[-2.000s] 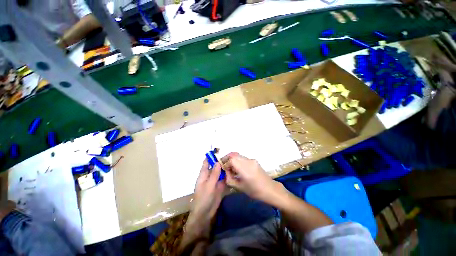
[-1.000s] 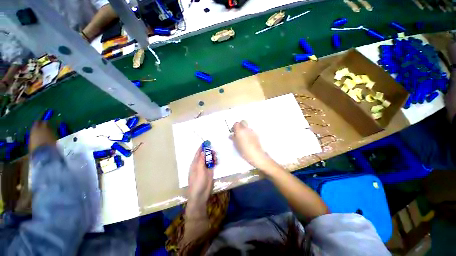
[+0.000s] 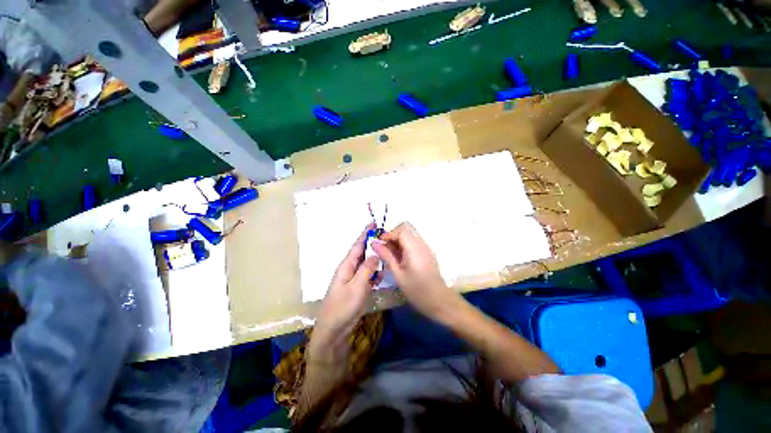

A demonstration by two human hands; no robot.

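Observation:
A blue battery pack is held upright between my hands over the white work sheet. Two thin dark leads stick up from its top. My left hand is closed around the pack's lower left side. My right hand has its fingertips at the pack's upper right side, near the leads. The fingers hide much of the pack, so I cannot tell if a small part is pinched in them. Thin reddish-brown lead wires lie along the sheet's right edge.
An open cardboard box holds cream pieces, with a large blue heap beyond it. Loose blue packs lie at left. The green belt carries packs. A metal upright stands at left. A person's sleeve is at far left.
My right hand has come back from the middle of the sheet to the pack, which now has two leads standing up. The neighbour's arm has drawn back from the belt.

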